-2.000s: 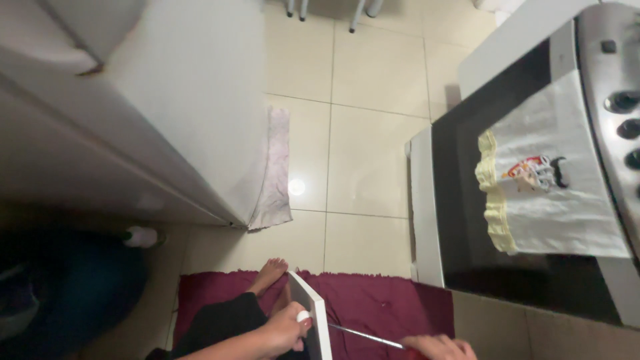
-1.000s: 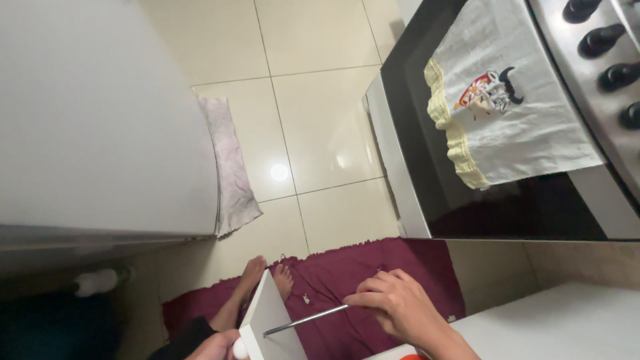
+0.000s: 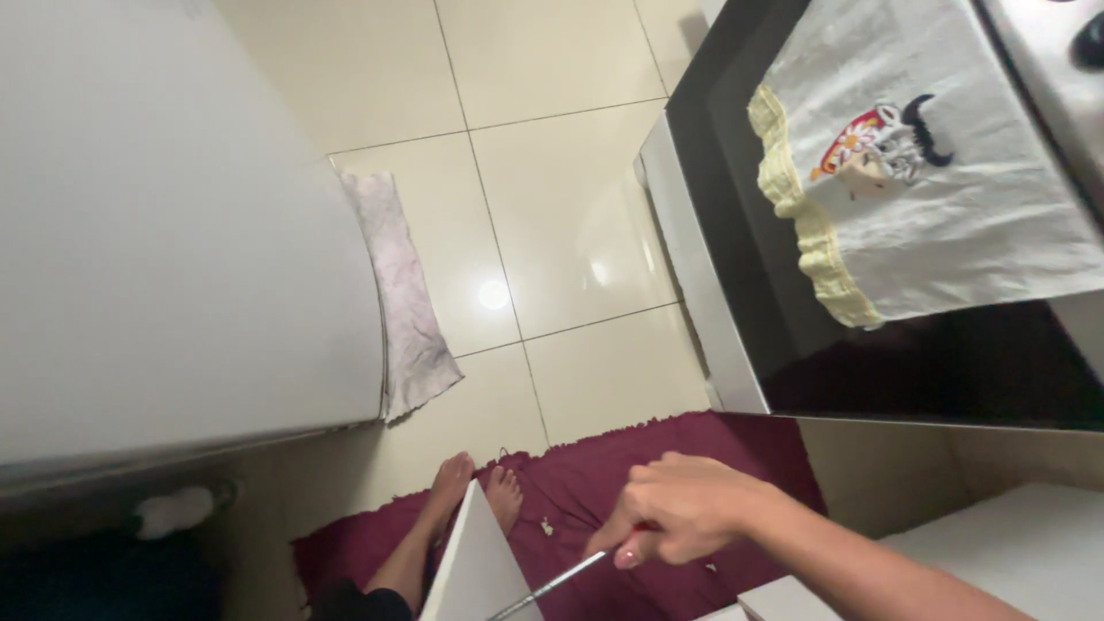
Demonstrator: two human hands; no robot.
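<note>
My right hand [image 3: 677, 513] is closed around the red handle of a screwdriver [image 3: 561, 585], low and right of the middle. Its long metal shaft points down and left, across the face of a white panel [image 3: 483, 561]. The shaft's tip lies at the bottom edge, so whether it meets a screw cannot be told. The panel stands edge-up between my bare feet [image 3: 504, 498]. My left hand is out of the picture.
A dark red cloth mat [image 3: 621, 466] lies under my feet, with small pale scraps on it. An oven [image 3: 742, 259] with a hanging towel [image 3: 949, 233] stands right, a white appliance [image 3: 190, 241] left, with a rag [image 3: 405, 302] at its base. White furniture [image 3: 1018, 535] sits lower right.
My left hand, seen at the white panel in both earlier frames, has gone out of view. My right hand now wraps the screwdriver's handle more fully than one second ago. The view has shifted.
</note>
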